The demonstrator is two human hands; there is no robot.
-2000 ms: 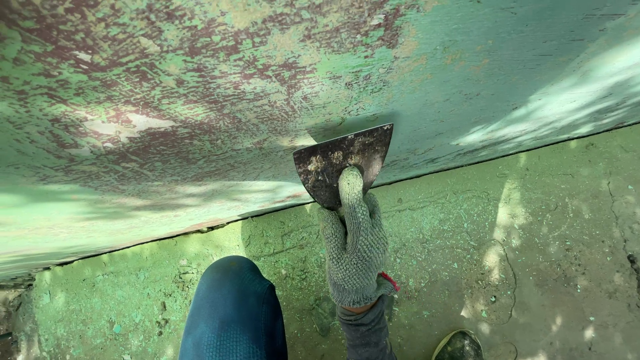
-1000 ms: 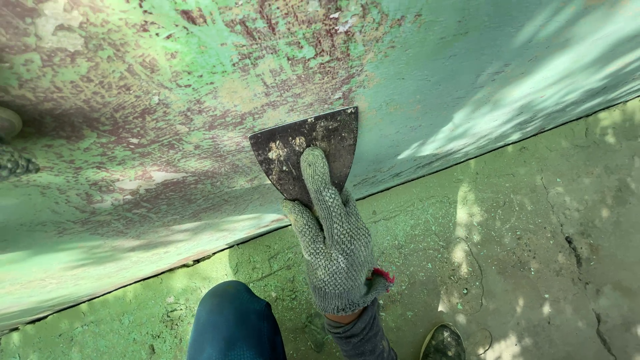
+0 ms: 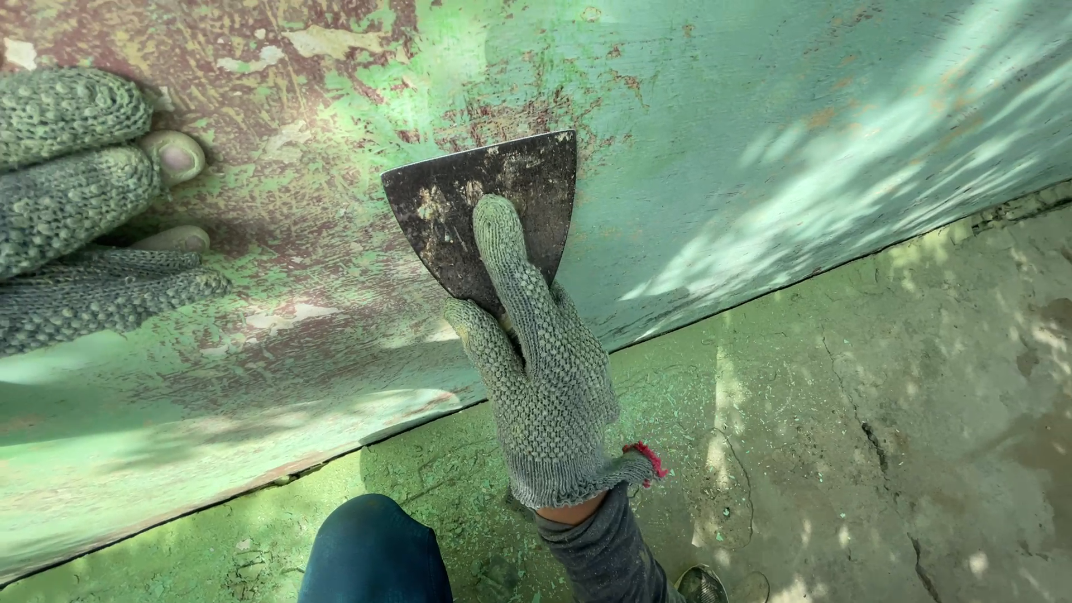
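Observation:
My right hand (image 3: 548, 377), in a grey knitted glove with a red-edged cuff, is closed on a wide paint scraper (image 3: 490, 213) at the middle of the view. Its index finger lies along the dark, paint-specked blade, whose straight edge points up at the green painted wall (image 3: 712, 167). The scraper's handle is hidden in the hand. At the left edge my left hand (image 3: 75, 201), gloved with two bare fingertips showing, rests by the wall with its fingers a little apart and nothing seen in it. Around the blade the paint is worn to reddish-brown and pale patches.
A cracked concrete floor (image 3: 837, 419), dusted with green paint flecks, meets the wall along a dark slanting gap. My knee in blue cloth (image 3: 377, 553) is at the bottom, and a shoe (image 3: 702, 584) shows right of the grey sleeve.
My left hand, unseen two seconds ago and barely in view at the left edge one second ago, now shows much more. The scraper has moved up the wall, still in my right hand.

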